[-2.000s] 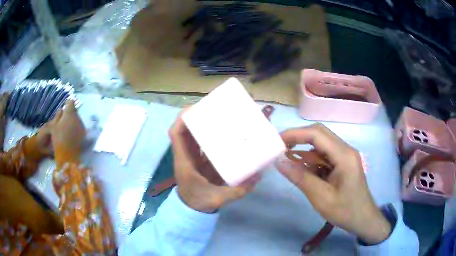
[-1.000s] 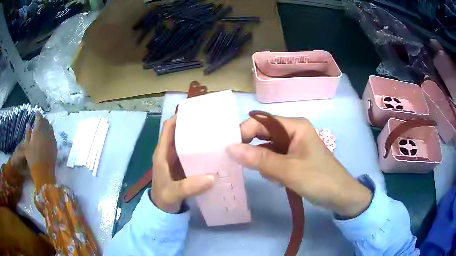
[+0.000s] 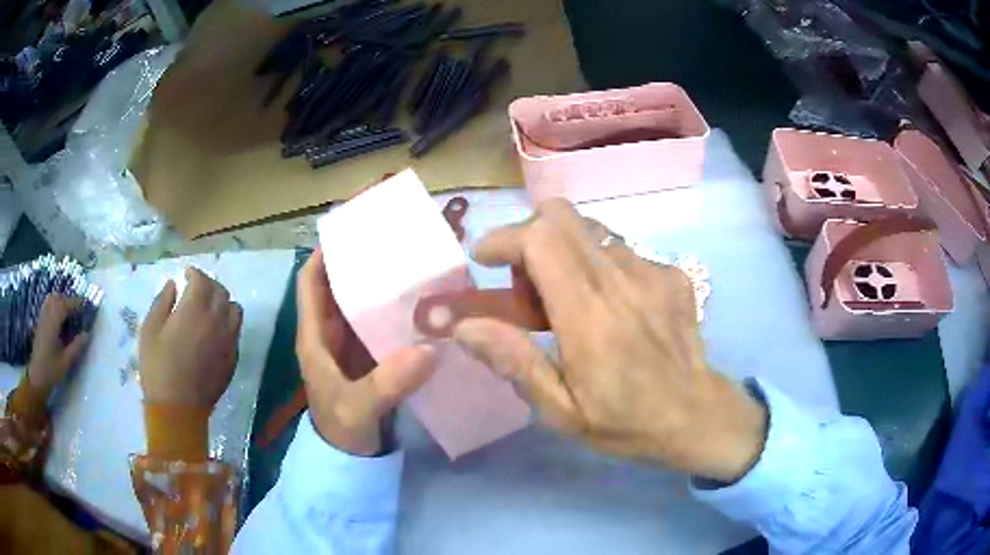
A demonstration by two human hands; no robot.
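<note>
A pink box (image 3: 396, 244) is held tilted, its pale end facing up, in my left hand (image 3: 345, 363), with the thumb on its side. My right hand (image 3: 619, 352) holds a reddish-brown strap (image 3: 489, 308) between thumb and fingers. The strap's rounded end lies over the box near its upper edge, and a pale spot shows in its hole. Another strap end (image 3: 456, 213) shows behind the box. Pale pink button caps (image 3: 696, 284) lie on the white sheet, partly behind my right hand.
A pink box (image 3: 613, 163) stands at the back; more pink boxes (image 3: 881, 284) stand at right. Dark tubes (image 3: 364, 92) lie on brown paper (image 3: 206, 152). A neighbour's hands (image 3: 187, 341) are at left by dark sticks (image 3: 38, 314). Clear plastic (image 3: 114, 163) lies back left.
The strap, earlier hanging from my right hand, now has its end over the box. The box is tilted differently. The neighbour's hand has moved over the white sticks' place.
</note>
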